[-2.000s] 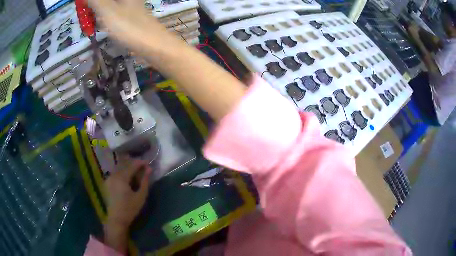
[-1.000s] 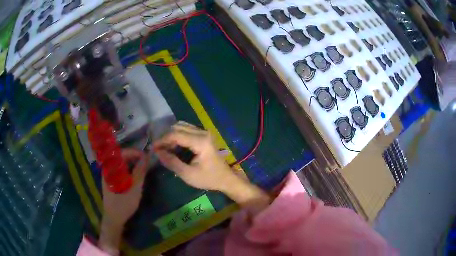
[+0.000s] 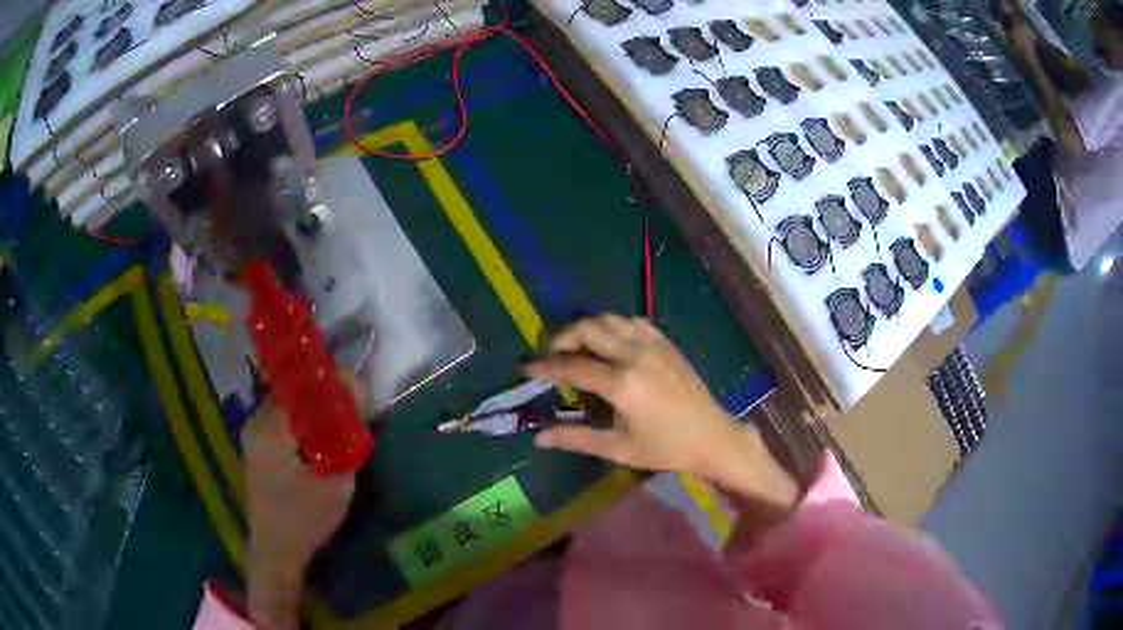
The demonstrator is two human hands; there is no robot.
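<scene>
The silver test fixture [image 3: 228, 154] stands on a flat grey plate [image 3: 400, 289] at the left. Its red clamp handle [image 3: 308, 382] points down toward me, in front of my left hand. My left hand [image 3: 289, 498] is at the plate's front edge; its fingers are mostly hidden behind the handle, so I cannot tell what they hold. My right hand [image 3: 634, 400] is right of the plate, its thumb and fingers around the black part of the white-tipped test leads [image 3: 505, 412], which lie on the green mat.
A foam tray with rows of dark round parts [image 3: 764, 228] lies at the right over a cardboard box [image 3: 905, 425]. Stacked foam trays [image 3: 333, 55] stand at the back left. A red cable [image 3: 462, 92] loops on the mat. A green label [image 3: 462, 529] is in front. A person's sleeve [image 3: 1090, 185] shows far right.
The red handle has come down from upright. My right hand has left it, passed near my left hand's fingertips, then moved right to the test leads.
</scene>
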